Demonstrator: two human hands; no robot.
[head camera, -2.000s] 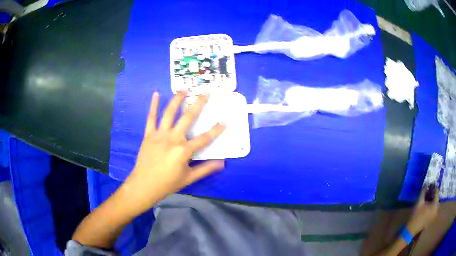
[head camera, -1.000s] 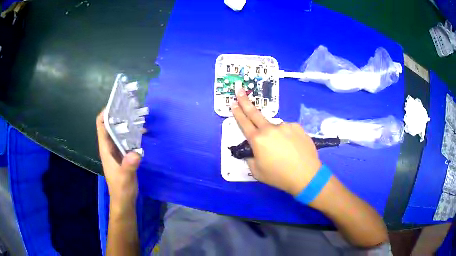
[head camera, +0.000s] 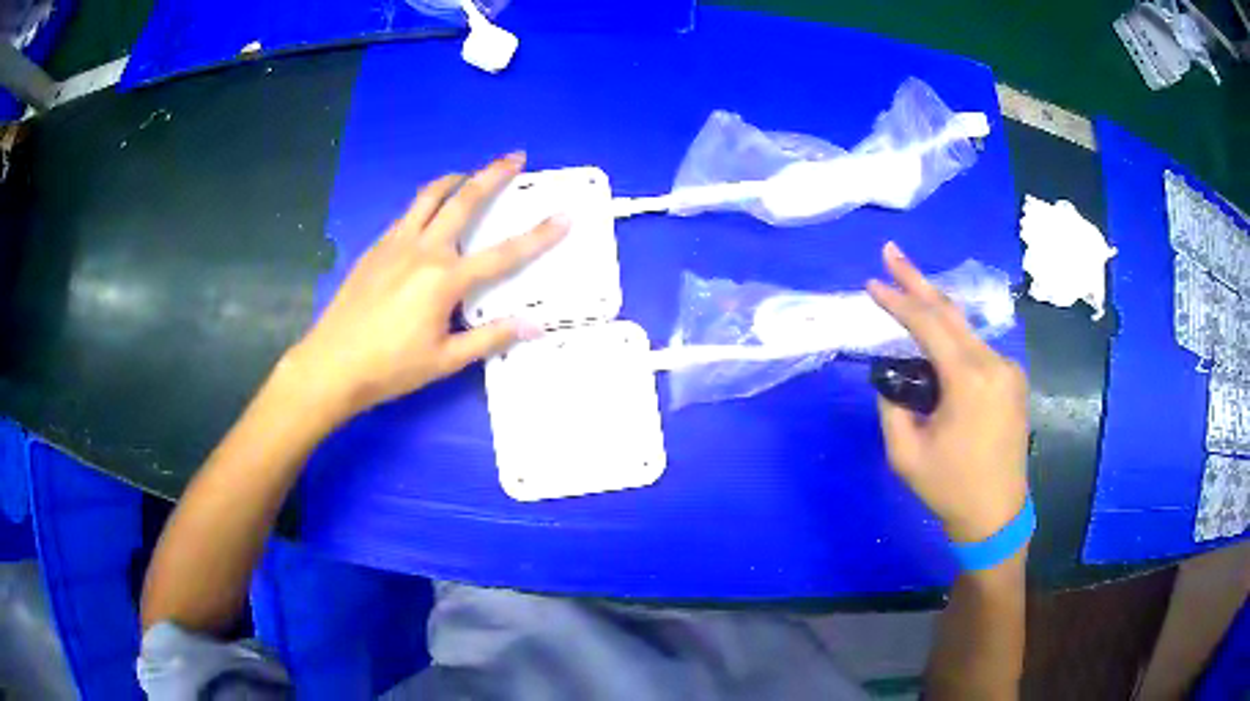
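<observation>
Two white square units lie on the blue mat, one above the other in view, both showing plain white covers: the upper unit (head camera: 583, 260) and the lower unit (head camera: 576, 425). My left hand (head camera: 439, 274) rests spread on the upper unit's cover, its thumb near the seam between the units. My right hand (head camera: 953, 397) is raised over the mat at the right, holding a black-handled tool (head camera: 906, 384); the tool's working end is hidden. White cords run right from both units into clear bags, the upper bag (head camera: 823, 178) and the lower bag (head camera: 809, 322).
A crumpled white clump (head camera: 1067, 256) lies right of the blue mat (head camera: 768, 527). Pale molded parts (head camera: 1213, 315) lie on another blue sheet at far right. A small white block (head camera: 488, 45) is at the top. Blue bins are below left.
The cover from my left hand now sits on the upper unit, hiding its circuit board. My left hand lies on that cover. My right hand has moved right, off the units, with the tool.
</observation>
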